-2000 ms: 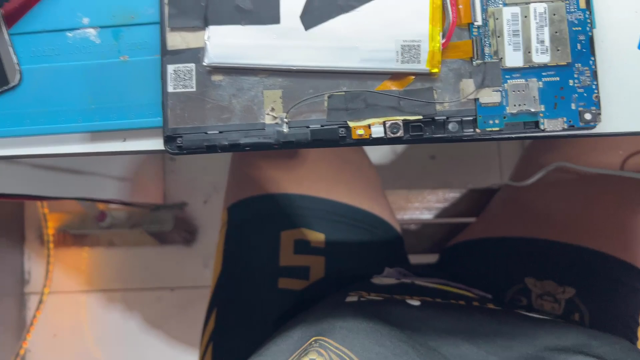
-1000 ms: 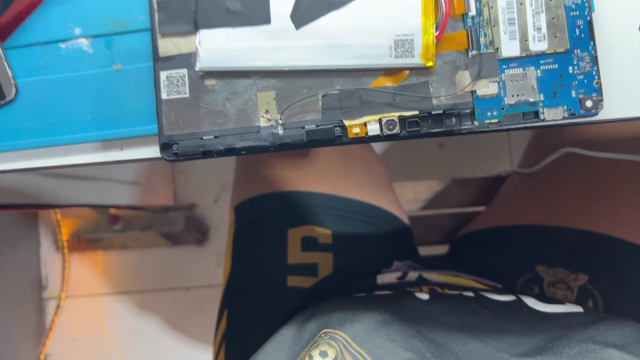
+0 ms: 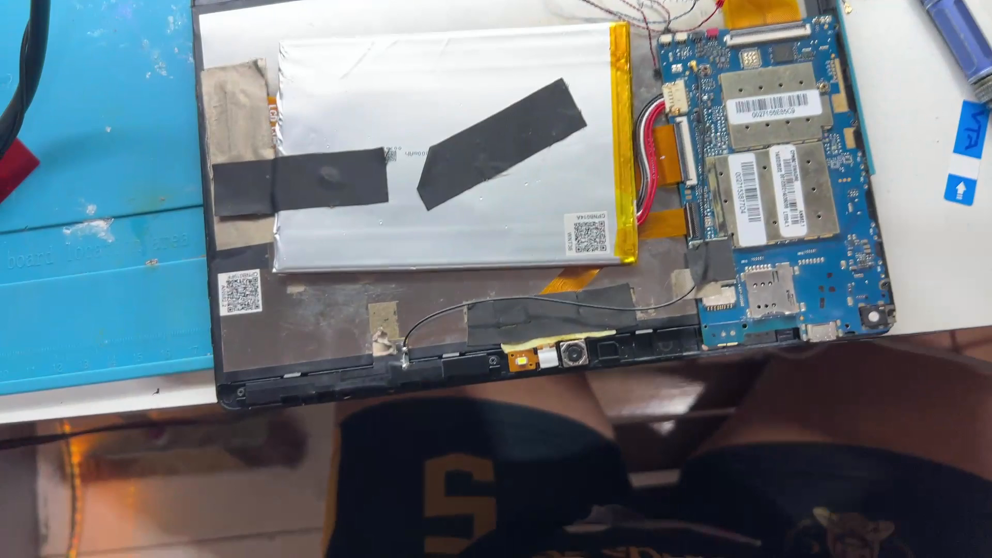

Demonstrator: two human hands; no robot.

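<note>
Neither my left hand nor my right hand is in view. An opened tablet (image 3: 333,310) lies with its inside facing up at the table's near edge. A flat silver battery pack (image 3: 465,232) with black tape strips (image 3: 504,143) and a yellow taped edge fills much of it. Red, black and white battery wires (image 3: 649,159) run to a white connector on the blue circuit board (image 3: 845,263) at the right. A thin black antenna cable (image 3: 496,299) curves along the lower part, above a small camera module (image 3: 573,353) in the black frame.
A blue silicone work mat (image 3: 101,294) lies left of the tablet, with a thick black cable (image 3: 29,70) and a red piece (image 3: 17,169) on it. On the right are a blue tube (image 3: 959,39) and a blue-white sticker (image 3: 966,151). The person's legs are below the table edge.
The view has shifted so that more of the tablet's upper part and the table at the right show. Nothing on the tablet has plainly changed.
</note>
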